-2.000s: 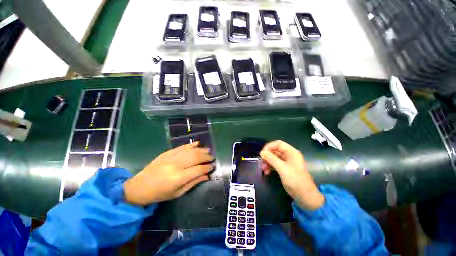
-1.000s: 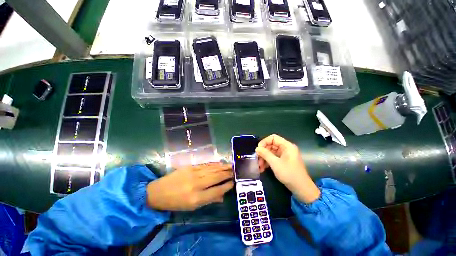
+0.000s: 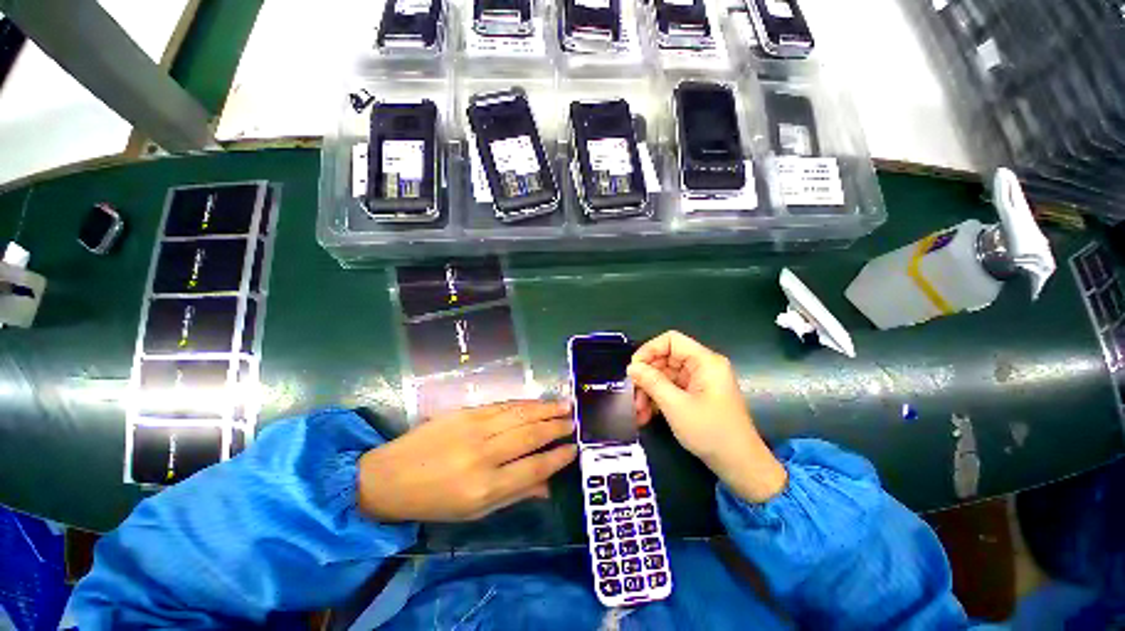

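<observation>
An open flip phone [image 3: 627,528] lies in front of me, white keypad nearest me. A black protective film [image 3: 603,392] with a small yellow-white logo lies over its upper half. My right hand [image 3: 693,397] pinches the film's right edge between thumb and forefinger. My left hand [image 3: 484,459] is flat, fingers extended, fingertips against the phone's left edge beside the hinge; it grips nothing visible. It partly covers a film sheet [image 3: 457,323].
A clear blister tray [image 3: 592,237] of dark phones stands beyond. A longer film strip [image 3: 197,323] and a small dark square object [image 3: 100,228] lie left. A white wipe [image 3: 814,313] and a solvent bottle [image 3: 928,276] are right. Trays are stacked [image 3: 1030,111] at far right.
My left hand has moved right and nearer me, from the film sheet to the phone's edge. The phone's keypad end has swung right. My right hand stays at the film's edge. The view has shifted.
</observation>
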